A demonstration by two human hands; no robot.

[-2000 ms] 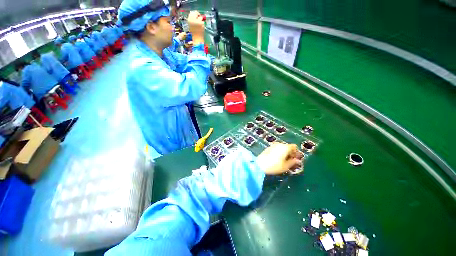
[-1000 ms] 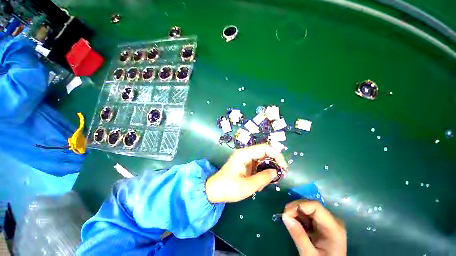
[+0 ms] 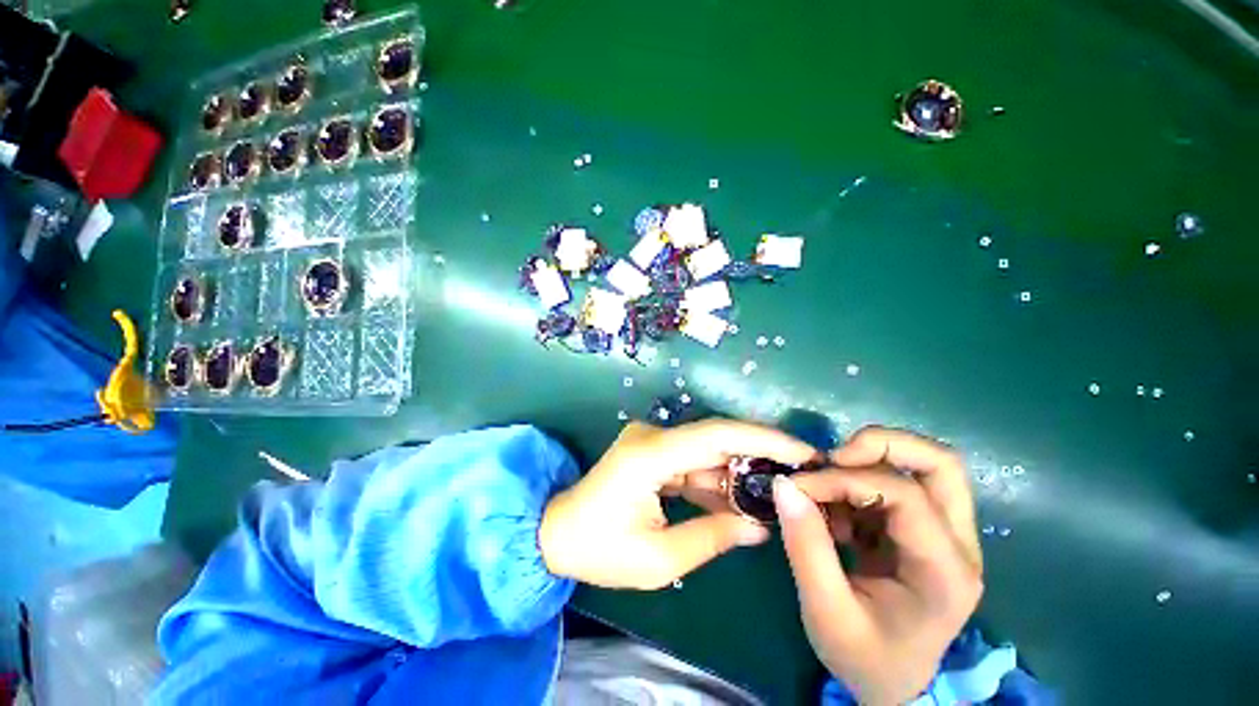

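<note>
My left hand holds a round watch case with a dark centre and shiny rim by its edge, over the green mat. My right hand is against the case, thumb and fingers at its right side; a small dark part seems to be between the fingertips, but it is too small to name. Beyond the hands lies a pile of circuit board assemblies with white rectangular batteries. Small white pads are scattered around on the mat.
A clear blister tray with rows of round cases lies at the left. A red bin and a yellow-handled tool are beyond its left side. Another case lies far right. A person's blue sleeve shows at the left edge.
The view has swung down from the tray and neighbour to the hands. My left hand has brought a case from the tray area; my right hand has come in to meet it.
</note>
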